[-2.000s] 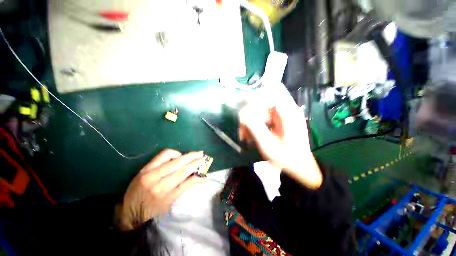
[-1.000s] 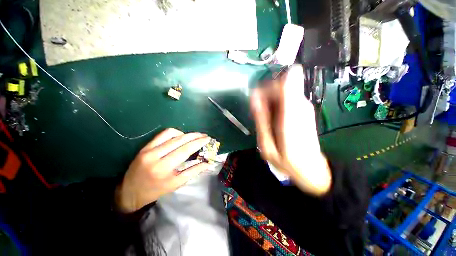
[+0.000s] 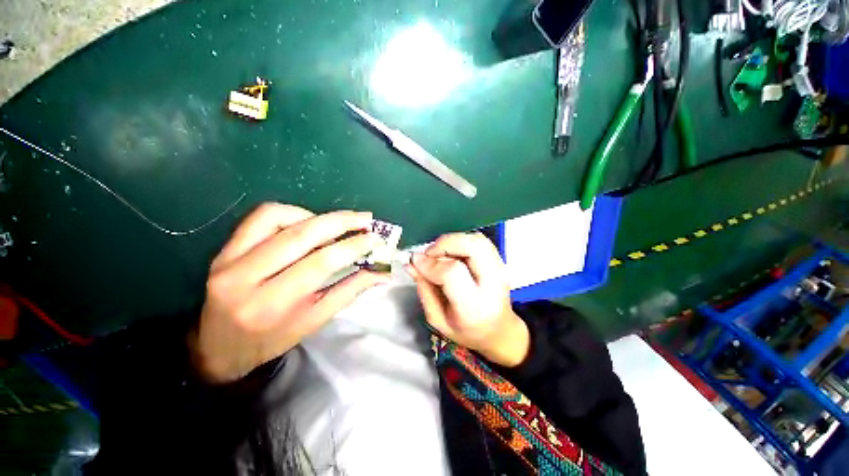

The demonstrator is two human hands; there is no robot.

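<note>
My left hand (image 3: 284,274) holds a small circuit board (image 3: 384,232) by its edges between thumb and fingers, above my lap. My right hand (image 3: 467,290) is at the board's right side, its thumb and fingertips pinched together at the edge. A tiny pale thing shows at those fingertips; I cannot tell what it is. Silver tweezers (image 3: 414,156) lie on the green mat beyond the hands. A small yellow-wrapped transformer (image 3: 249,102) with pins lies on the mat farther left.
Solder wire (image 3: 112,191) curves over the mat at left. Green-handled cutters (image 3: 616,144), a slim clear-handled tool (image 3: 564,93) and a dark box-like object (image 3: 559,20) lie upper right. A blue-rimmed tray (image 3: 603,244) with white inside is right of my right hand. Blue metal frame (image 3: 763,358) stands lower right.
My right hand has come down and left from the mat's right side to the board. The board stays in my left hand. The view has shifted, showing the blue-rimmed tray and cutters more clearly.
</note>
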